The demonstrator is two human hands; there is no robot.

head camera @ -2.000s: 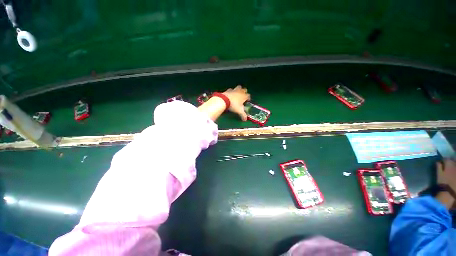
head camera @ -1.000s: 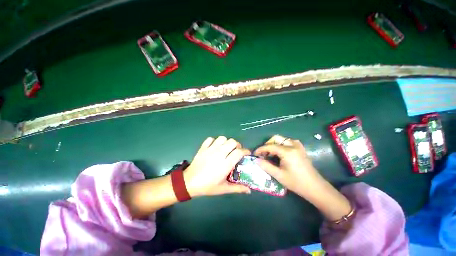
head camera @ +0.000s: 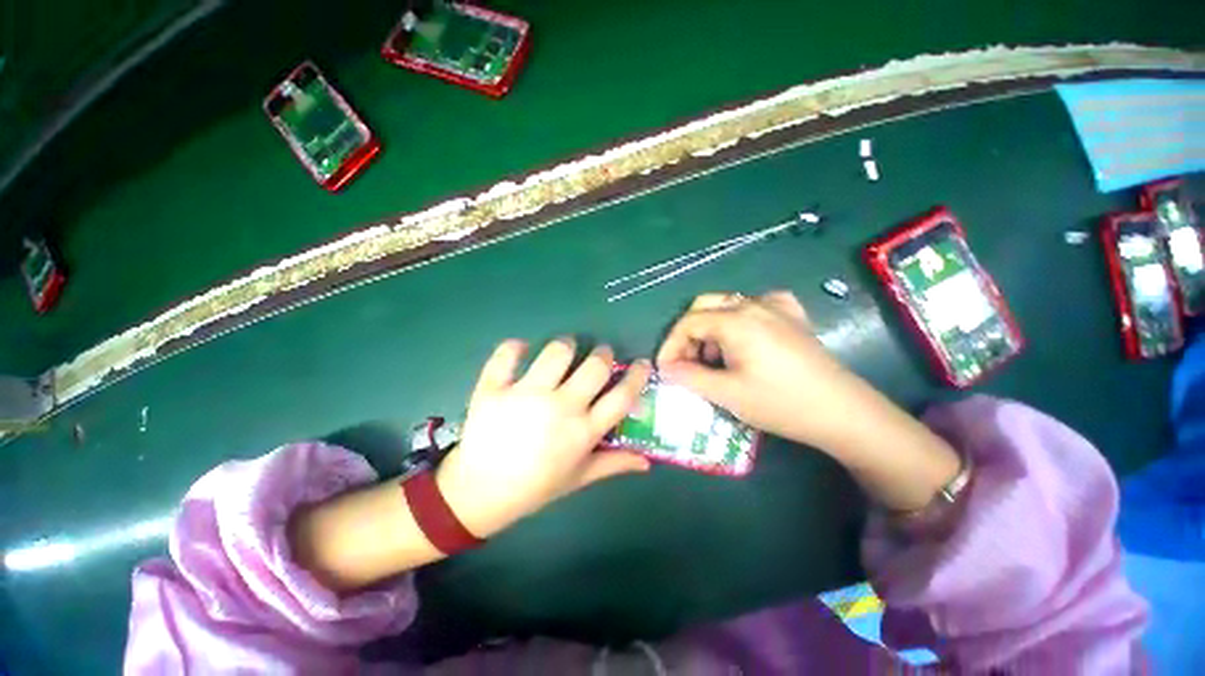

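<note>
A red phone housing with a green board and a silver-white rectangle [head camera: 687, 420] is held low above the bench in front of me. My left hand [head camera: 535, 429], with a dark red band at the wrist, grips its left end and covers part of it. My right hand [head camera: 747, 363] has thumb and forefinger pinched together at the housing's upper edge; whether a small part is between them cannot be told. Tweezers [head camera: 714, 254] lie on the bench beyond my hands.
Another red housing [head camera: 946, 301] lies right of my hands, with small white pieces [head camera: 868, 160] beyond. Two more housings [head camera: 1147, 284] and a light blue sheet [head camera: 1139, 130] are at far right. A pale worn edge [head camera: 529, 205] borders the conveyor, which carries red housings [head camera: 321, 128]. A blue sleeve [head camera: 1176, 436] shows at right.
My left hand has come back from the conveyor and both hands are now at a housing on my side. Since one second ago, the view has shifted and my right fingers have moved slightly along the housing's upper edge.
</note>
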